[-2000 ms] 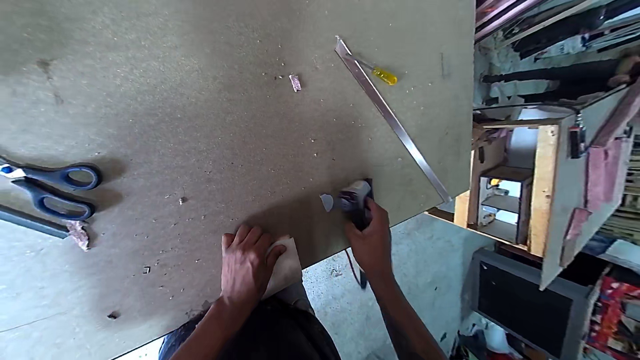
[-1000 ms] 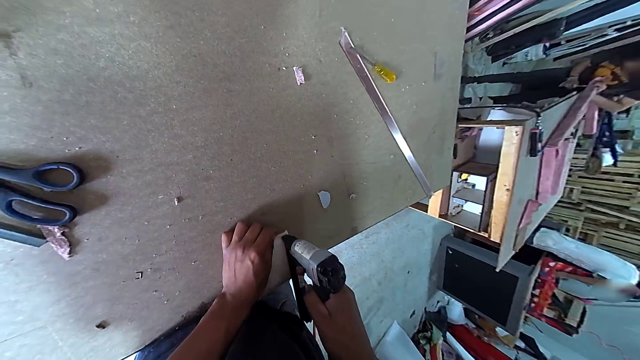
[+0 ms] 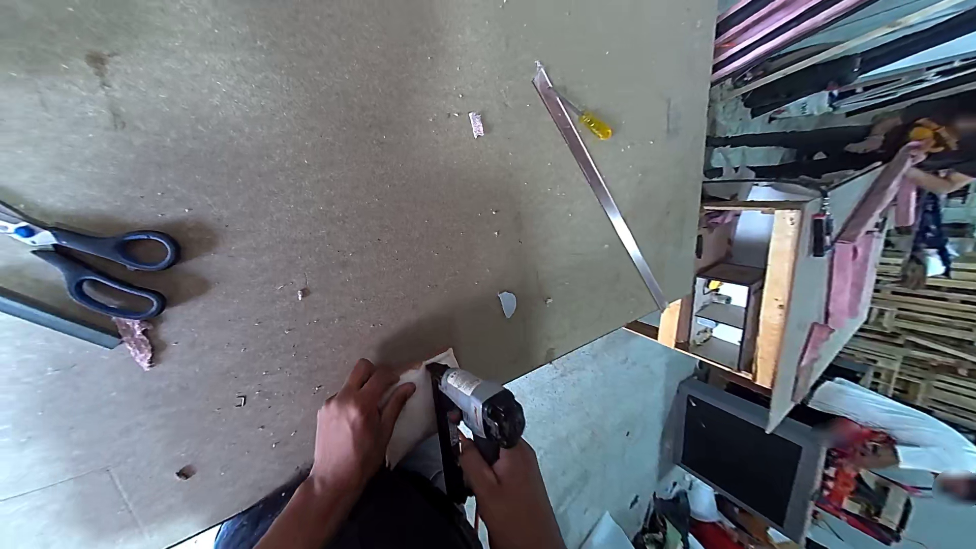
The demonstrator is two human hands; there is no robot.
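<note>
My left hand (image 3: 354, 427) presses on a pale padded piece (image 3: 415, 415) at the near edge of the worktable, its fingers curled over the top. In my right hand (image 3: 499, 476) is a pneumatic staple gun (image 3: 476, 404), gripped by the handle, its nose against the right part of the pale piece. The underside of that piece is hidden. A small white scrap (image 3: 507, 304) lies on the table beyond the gun. Further off, a metal strip (image 3: 598, 183) lies slanted beside a screwdriver with a yellow handle (image 3: 595, 126).
Dark-handled scissors (image 3: 114, 248), a grey bar (image 3: 57, 319) and a pink fabric scrap (image 3: 136, 341) lie at the left. Right of the worktable (image 3: 305, 191) stand a wooden cabinet frame (image 3: 774, 297) and a flat screen (image 3: 740, 450). Another person (image 3: 942, 149) is at the upper right.
Two seconds ago the staple gun was over the table's right edge; my right hand has brought it left and nearer me, onto the pale piece. My left hand has stayed on the piece.
</note>
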